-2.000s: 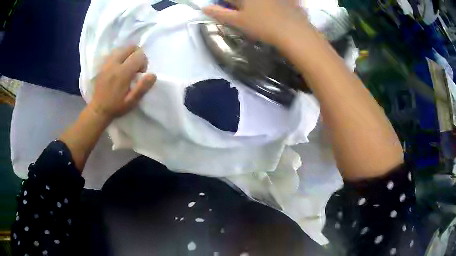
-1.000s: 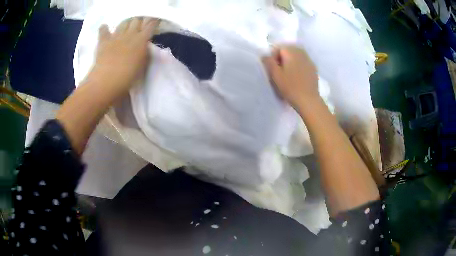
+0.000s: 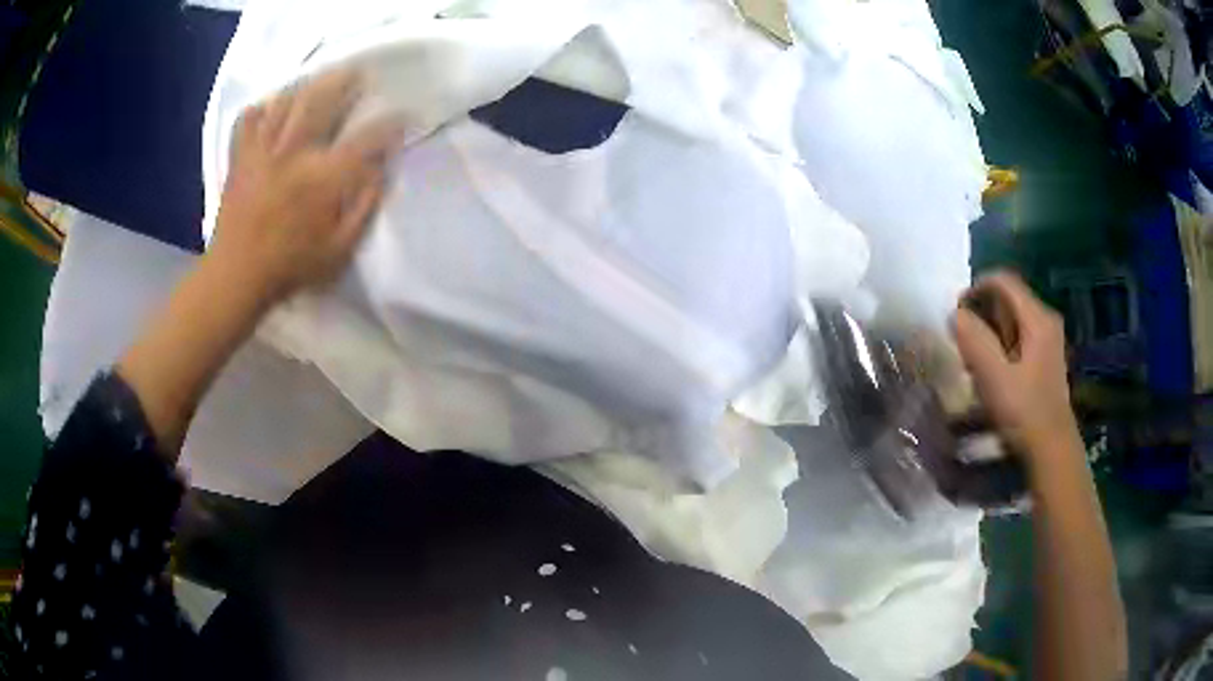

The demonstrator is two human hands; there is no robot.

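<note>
A thin white garment (image 3: 639,240) lies spread over the board, with a dark blue opening near its upper middle. My left hand (image 3: 299,186) rests on the garment's upper left part, fingers spread and slightly blurred. My right hand (image 3: 1018,353) is closed around the handle of the steam iron (image 3: 885,412) at the right. The iron is blurred, its shiny metal body pointing up and left beside the garment's right edge. I cannot tell whether it touches the cloth below.
The navy pressing board (image 3: 120,120) shows at the upper left. A pale table cover (image 3: 266,426) shows below it. More white pieces (image 3: 885,173) lie at the upper right and lower right. A small tan patch (image 3: 765,17) is at the top. Cluttered blue items (image 3: 1157,319) stand at the far right.
My right hand has moved from the cloth to the right and now holds the iron. The garment's dark opening is narrower. My left hand has shifted slightly down.
</note>
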